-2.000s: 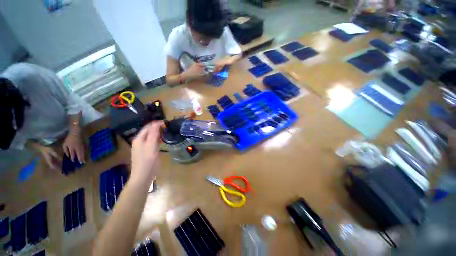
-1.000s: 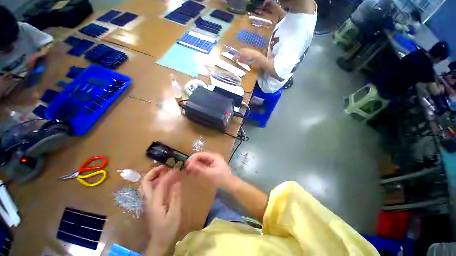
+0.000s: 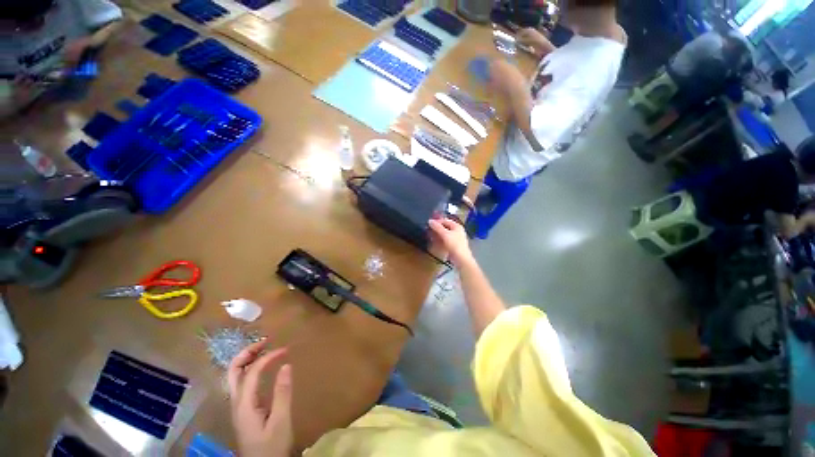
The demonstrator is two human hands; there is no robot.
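The large black soldering station [image 3: 404,201] stands near the right table edge. My right hand [image 3: 449,239] has its fingertips at the station's front panel; whether they grip a part there is not clear. My left hand [image 3: 259,400] is open and empty, palm up, just below the heap of cut ribbon pieces [image 3: 222,346]. The black soldering iron [image 3: 338,287] lies in its black stand [image 3: 297,268], its cord running toward the table edge. A white squeeze bottle [image 3: 242,310] lies beside the heap.
Scissors [image 3: 174,290] and the grey tape dispenser [image 3: 45,254] are at left. The blue tray [image 3: 147,192] holds dark cells. A cell stack [image 3: 138,394] lies at lower left. A person in white [image 3: 572,98] works beyond the station; another is at upper left.
My hands were together near the iron stand; now they are apart. My right hand has moved up to the station and my left hand down-left. The iron now shows clearly in its stand.
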